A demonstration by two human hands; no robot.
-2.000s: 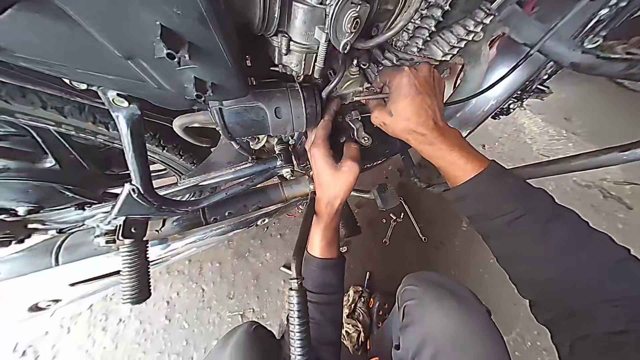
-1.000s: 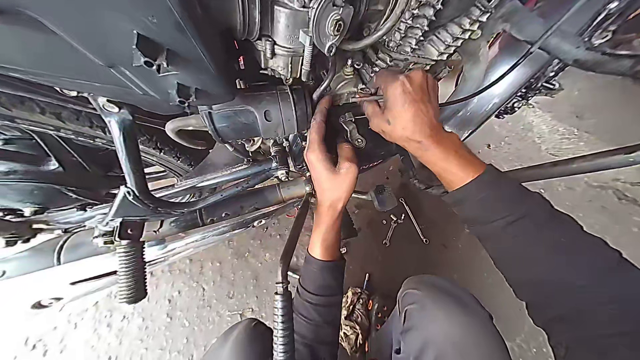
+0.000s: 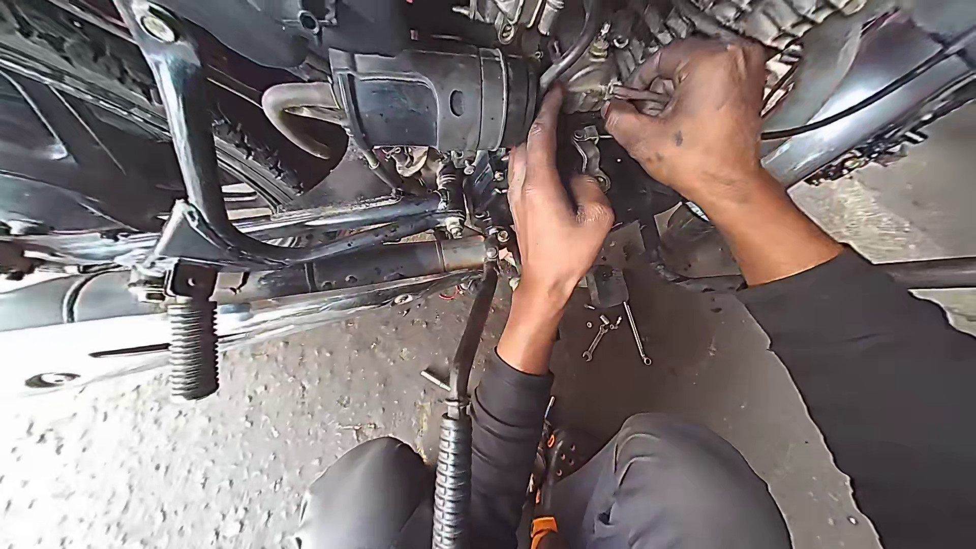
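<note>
Beside a motorcycle engine, my right hand (image 3: 698,114) pinches a small metal part (image 3: 639,94) between thumb and fingers, at the engine's metal housing (image 3: 591,84). What kind of part it is cannot be told. My left hand (image 3: 557,206) reaches up between the black cylindrical housing (image 3: 427,99) and a metal bracket (image 3: 589,152). Its fingers point upward and the fingertips touch the machine near a black rubber hose (image 3: 572,53); whether they grip anything is hidden. A thin black cable (image 3: 846,116) runs out to the right from behind my right hand.
Below the hands, wrenches (image 3: 634,334) and small metal pieces (image 3: 602,322) lie on the concrete floor. A rubber-covered footpeg (image 3: 192,347) juts down at left. A lever with a ribbed rubber cover (image 3: 453,473) rises beside my left forearm. An orange-handled tool (image 3: 544,526) lies between my knees.
Both hands stay at the same part of the engine. My right-hand fingers have shifted slightly around the small part.
</note>
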